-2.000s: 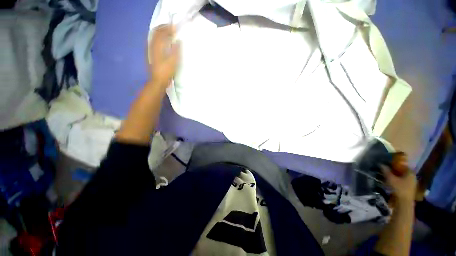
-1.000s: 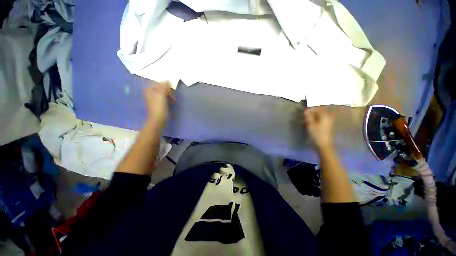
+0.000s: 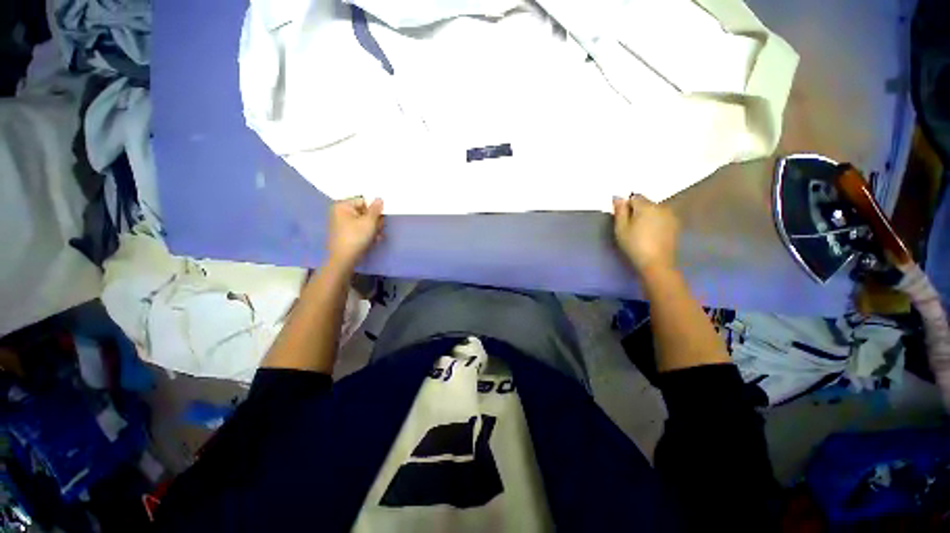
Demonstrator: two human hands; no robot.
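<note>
A large white garment [image 3: 542, 115], partly overexposed, lies on the blue-violet pressing table with its near edge pulled straight between my hands. My left hand [image 3: 355, 228] pinches the edge at its left end. My right hand [image 3: 645, 233] pinches it at its right end. A small dark label [image 3: 489, 152] shows on the cloth between them. A steam iron [image 3: 823, 216] with a black top and an orange-brown handle [image 3: 872, 211] rests on the table at the right, touched by neither hand.
The pressing table [image 3: 208, 156] is scorched brown towards the right. A pale pink hose [image 3: 926, 312] runs from the iron over the right side. Cream cloth [image 3: 198, 318] hangs at the table's near left, grey and white cloth heaps [image 3: 120, 156] lie left, and more cloth [image 3: 802, 359] lies below right.
My right hand has let go of the iron, which now stands at the right. Both hands now hold the garment's near edge, which is straighter and nearer to me than a second ago.
</note>
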